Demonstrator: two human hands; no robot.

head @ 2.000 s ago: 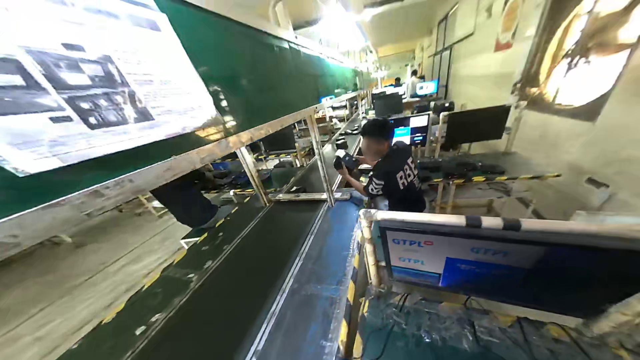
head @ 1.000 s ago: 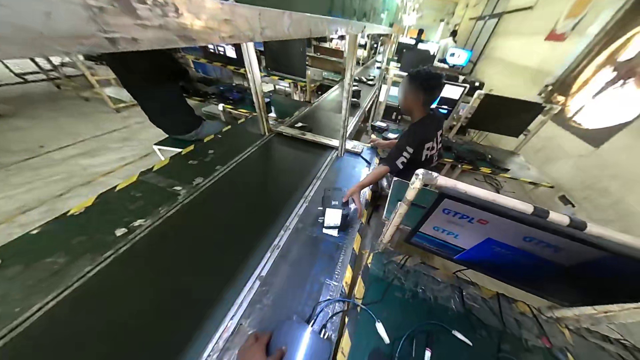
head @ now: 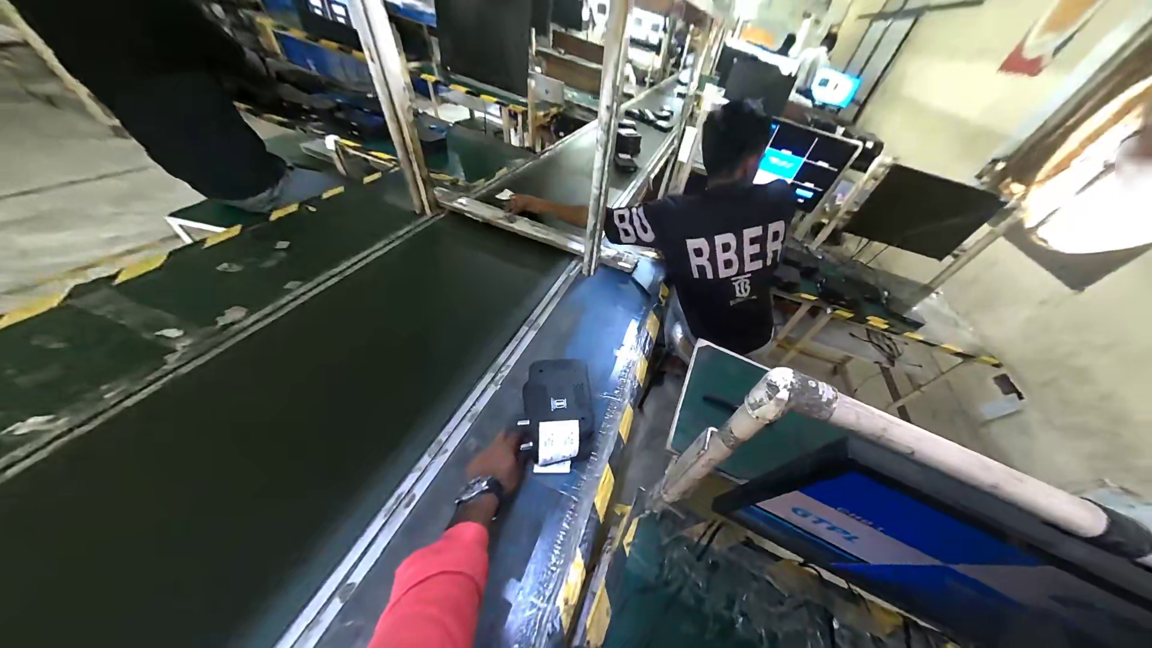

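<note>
My left hand (head: 498, 459), with a wristwatch and a red sleeve, reaches from the bottom of the head view. Its fingers are at the left edge of a black plastic electronic device (head: 558, 401), by two small metal connectors; whether they grip it is unclear. The device lies on the blue ledge beside the dark conveyor belt (head: 306, 387). White printed labels (head: 559, 442) are at its near end. My right hand is out of view.
A co-worker (head: 733, 243) in a black shirt reaches across the belt beyond a metal frame post (head: 605, 135). At right, a pipe rail (head: 963, 459) stands over a monitor (head: 900, 549). A dark-clothed person (head: 162, 99) is at upper left.
My left hand has moved forward from beside a rounded object to the black device. The co-worker's hand has left that device, and an arm now extends over the belt. The view has shifted.
</note>
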